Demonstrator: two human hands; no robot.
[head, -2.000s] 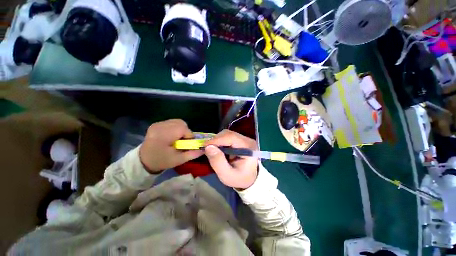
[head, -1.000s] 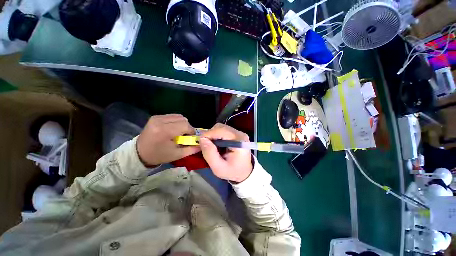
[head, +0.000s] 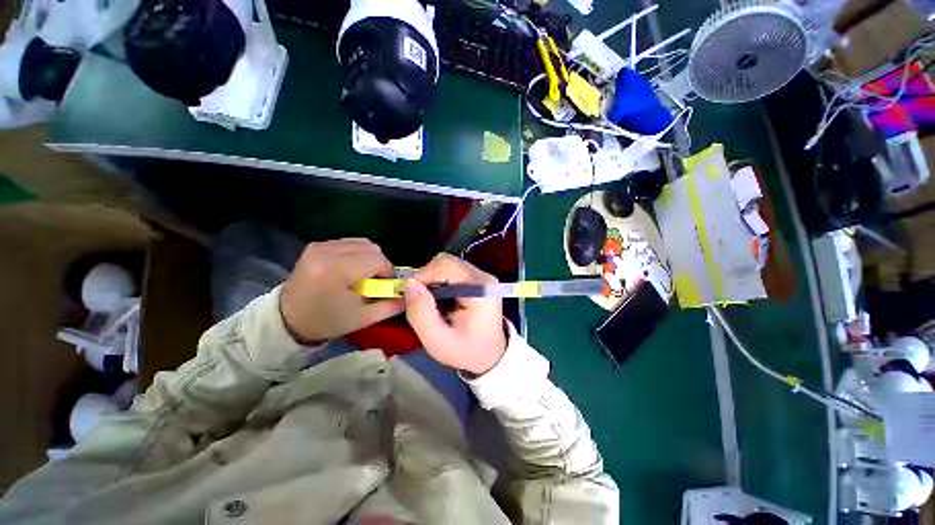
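Observation:
My left hand holds a yellow tape roll, seen edge-on, above my lap. My right hand grips a long thin tool, a craft knife or pen, dark near the fingers with a yellow band and a pale far end. My right fingertips touch the right end of the tape roll. What the near tip of the tool does there is hidden by the fingers. A white-and-black dome camera stands on the green bench ahead.
More cameras stand at the upper left, and others lie in a carton at left. On the right bench are a mouse on a round pad, a black phone-like rectangle, a small box with yellow tape and a fan.
Both hands keep their hold. The tool's far end has drawn left and now ends over the pad's lower edge. The rest of the view has shifted slightly with my head.

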